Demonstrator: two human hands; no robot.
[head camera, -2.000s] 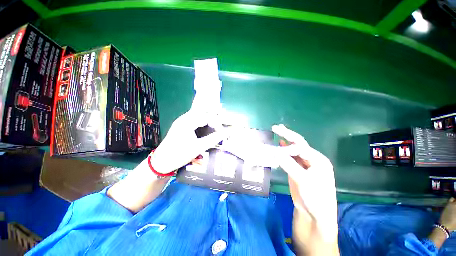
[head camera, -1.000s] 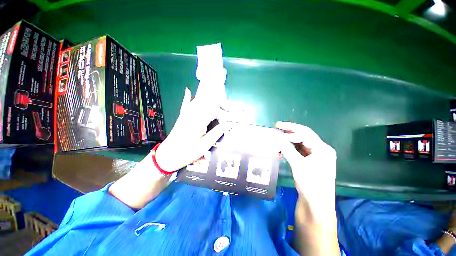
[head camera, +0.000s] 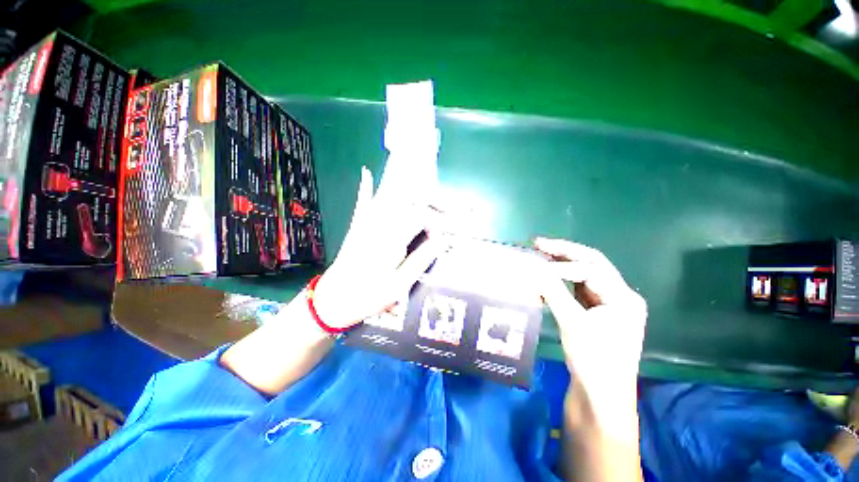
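Note:
A black retail box (head camera: 459, 334) lies against my front, its end flap with white-framed pictures towards me. Glare washes out its upper part. A bright white label strip (head camera: 411, 118) runs from beneath my left hand towards the rear of the bench. My left hand (head camera: 375, 259), with a red wrist string, holds the strip's near part over the box's left side, one finger raised. My right hand (head camera: 595, 306) grips the box's upper right corner between thumb and finger. Glare hides whether a small seal is at the fingertips.
Printed boxes (head camera: 247, 174) stand at left on the green bench (head camera: 659, 207). More black boxes (head camera: 789, 281) lie at right. Brown cardboard (head camera: 170, 315) is below the bench edge at left. A co-worker's blue sleeve (head camera: 716, 428) is at lower right.
The view has shifted, so the left boxes sit slightly further right. The white-framed pictures show more clearly below my hands. Both hands keep nearly the same hold as one second ago.

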